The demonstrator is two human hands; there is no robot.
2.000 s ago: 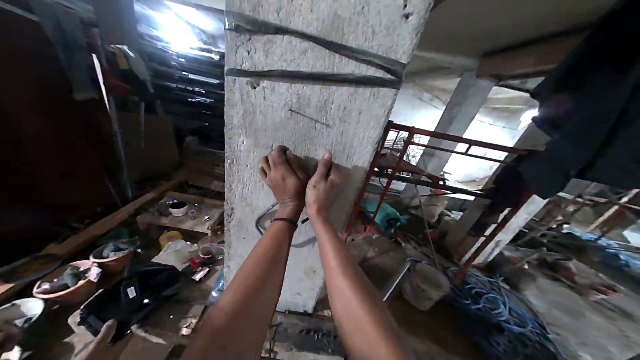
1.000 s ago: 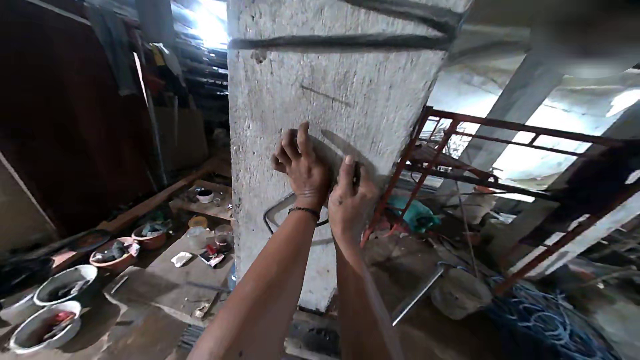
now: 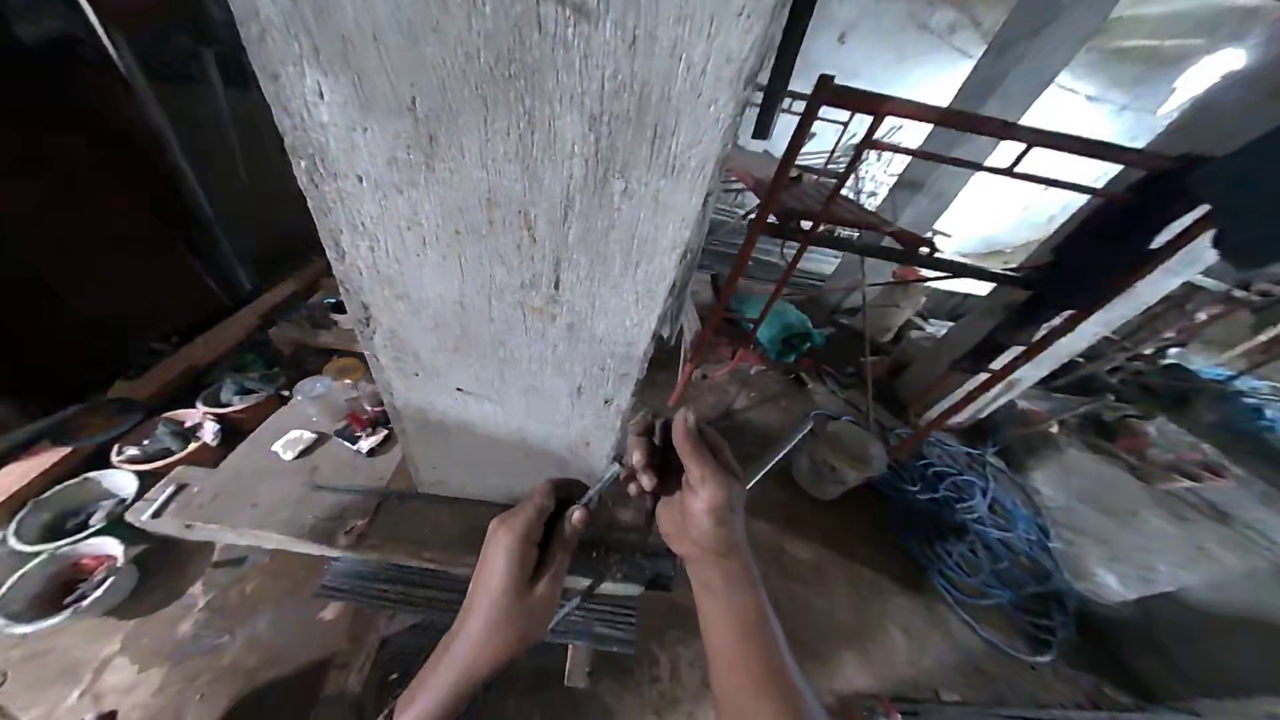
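Observation:
In front of me stands a rough concrete column (image 3: 510, 220). Low before its base, my left hand (image 3: 530, 550) grips a thin metal rod or wire (image 3: 603, 486) between thumb and fingers. My right hand (image 3: 695, 485) is just to the right, its curled fingers at the rod's upper end; whether they grip it is unclear. A dark end of rod or wire shows below my left hand. Beneath the column's foot lies a bundle of dark thin rods (image 3: 600, 615), partly behind my left hand.
On the left, a board (image 3: 250, 490) holds small items beside tubs (image 3: 75, 510) of material. A red metal scaffold frame (image 3: 775, 230) stands at right, near a bucket (image 3: 838, 460), a tangled blue rope or hose (image 3: 985, 545) and a green bag (image 3: 785, 325).
Both hands have come down from the column's face to near its base. The view has tilted downward, and the dark bands around the column are out of sight.

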